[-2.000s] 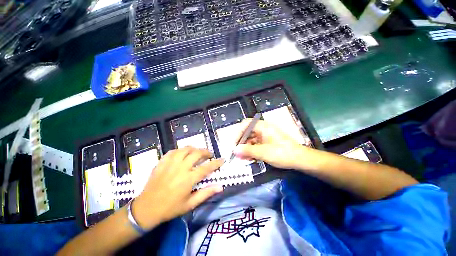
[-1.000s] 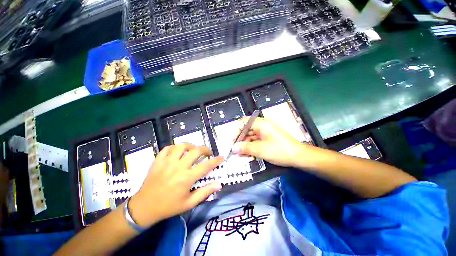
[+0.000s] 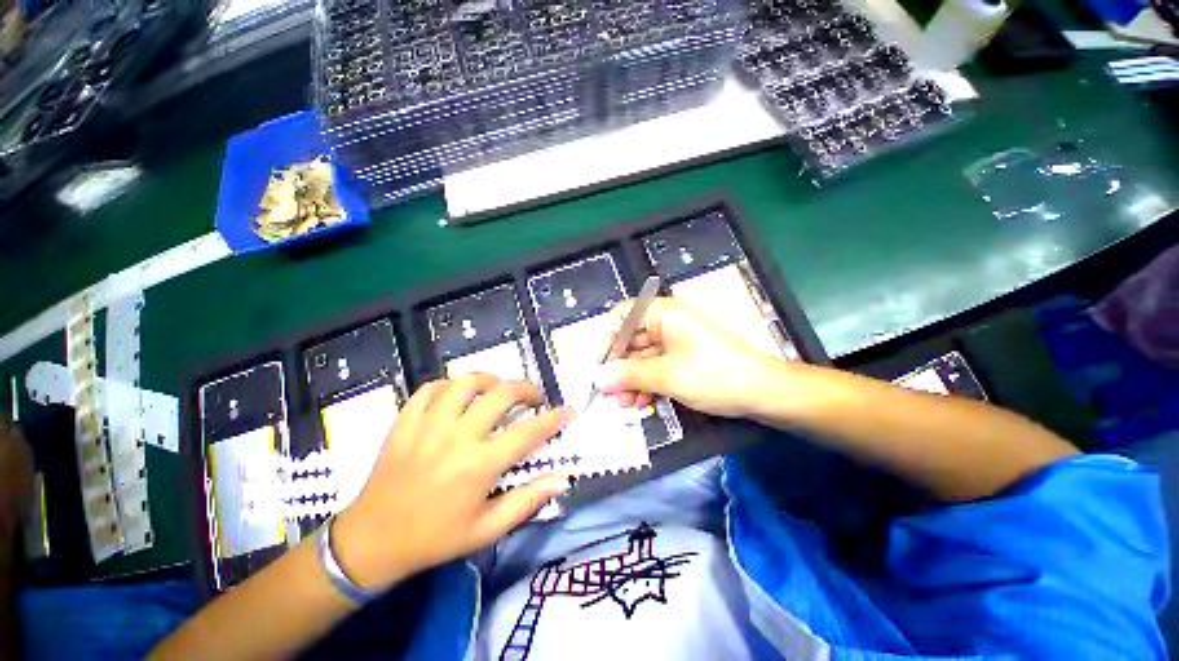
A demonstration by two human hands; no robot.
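Note:
Several opened phone bodies [image 3: 354,349] lie side by side in a black tray [image 3: 812,338], with dark upper ends and pale batteries. White toothed sticker strips [image 3: 608,452] lie across the lower part of the phones. My left hand [image 3: 453,471] lies palm down over the strips, fingers spread, index fingertip near the tweezers' tip and thumb on the strip. My right hand [image 3: 679,368] grips grey tweezers [image 3: 636,314], tilted, with the tip down at the strip's upper edge. What lies under my left palm is hidden; anything at the tip is too small to tell.
A blue bin [image 3: 246,181] of cream scraps stands at upper left. Stacked clear trays [image 3: 517,123] stand behind a white strip [image 3: 621,165]. Flat cream strips [image 3: 97,413] lie at left. Another phone [image 3: 944,381] lies right of the tray. A whitish roll or bottle [image 3: 963,29] stands at upper right.
A second long strip now lies beside the first one at the left, across the crossing white strip. Both hands and the tweezers stay nearly where they were.

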